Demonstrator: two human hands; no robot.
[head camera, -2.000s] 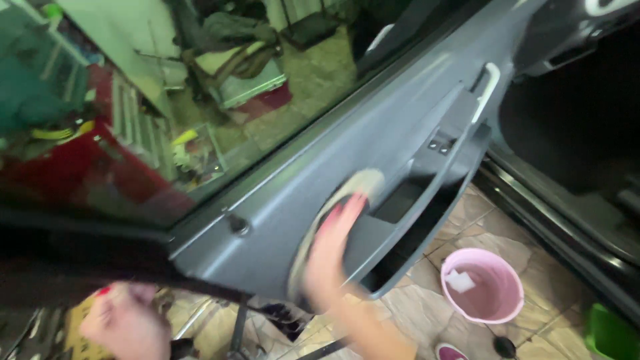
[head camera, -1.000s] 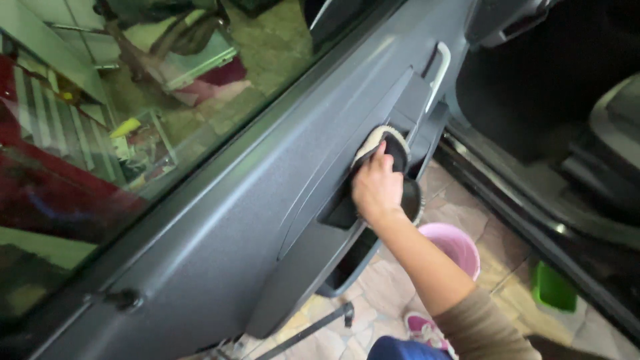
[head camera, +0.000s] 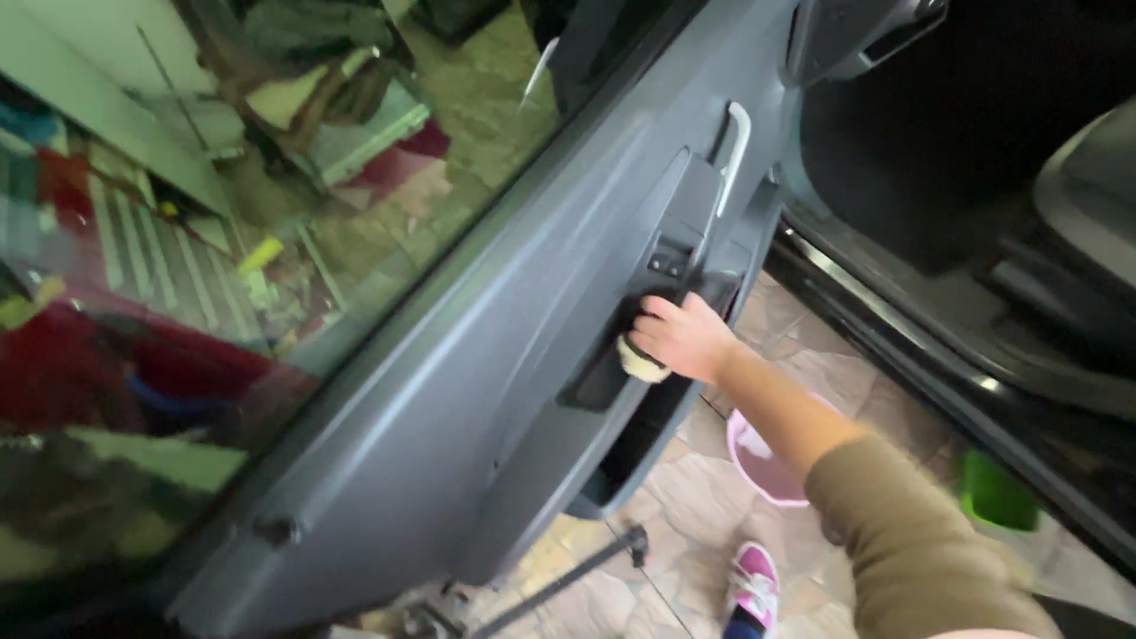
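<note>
My right hand (head camera: 683, 335) grips a round pad with a pale fleecy face (head camera: 642, 362) and a dark back. The pad lies against the armrest of the grey car door panel (head camera: 426, 382), at the recess of the pull handle. Just above my hand are the window switches (head camera: 666, 264), and higher up the light-coloured bar handle (head camera: 735, 160). Below the armrest the dark door pocket (head camera: 635, 439) opens. My left hand is out of view.
On the stone-patterned floor stand a pink basin (head camera: 781, 461) with something white in it and a green container (head camera: 998, 493). The door sill (head camera: 887, 311) runs along the right. A black bar (head camera: 559, 581) lies low in view. Through the window glass, stored items show.
Two seconds ago the pad was on the upper panel beside the armrest; now my right hand holds it on the armrest. My left hand, at lower left then, has left the view.
</note>
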